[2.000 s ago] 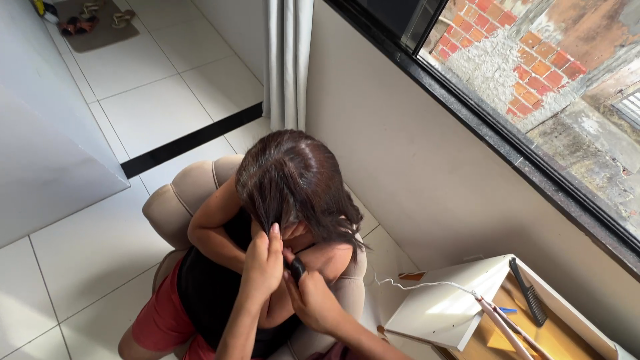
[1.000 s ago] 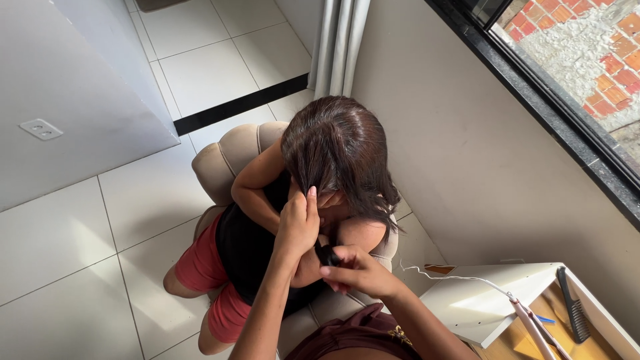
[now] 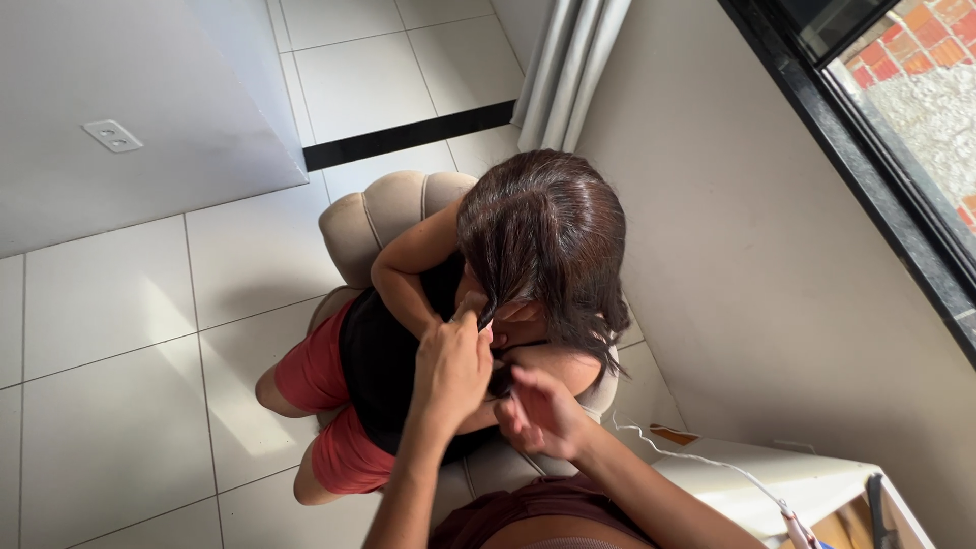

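Observation:
A seated person with dark brown hair (image 3: 545,221), a black top (image 3: 374,381) and red shorts (image 3: 313,358) is in front of me, head bowed. My left hand (image 3: 457,351) is closed on a front strand of the hair (image 3: 488,305) beside the face. Just right of it and lower, my right hand (image 3: 541,412) is held with its fingers apart and slightly curled, near the dark lower end of the strand; I see nothing held in it.
A tufted beige chair (image 3: 381,221) holds the person. At lower right, a white open-topped unit (image 3: 762,465) carries a dark comb (image 3: 881,511) and a corded styling tool (image 3: 797,526). A wall and window frame (image 3: 862,175) run along the right; a grey curtain (image 3: 568,69) hangs behind.
My right hand was closed at the dark end of the strand a second ago and is now opened beside it. My left hand stays on the strand near the face.

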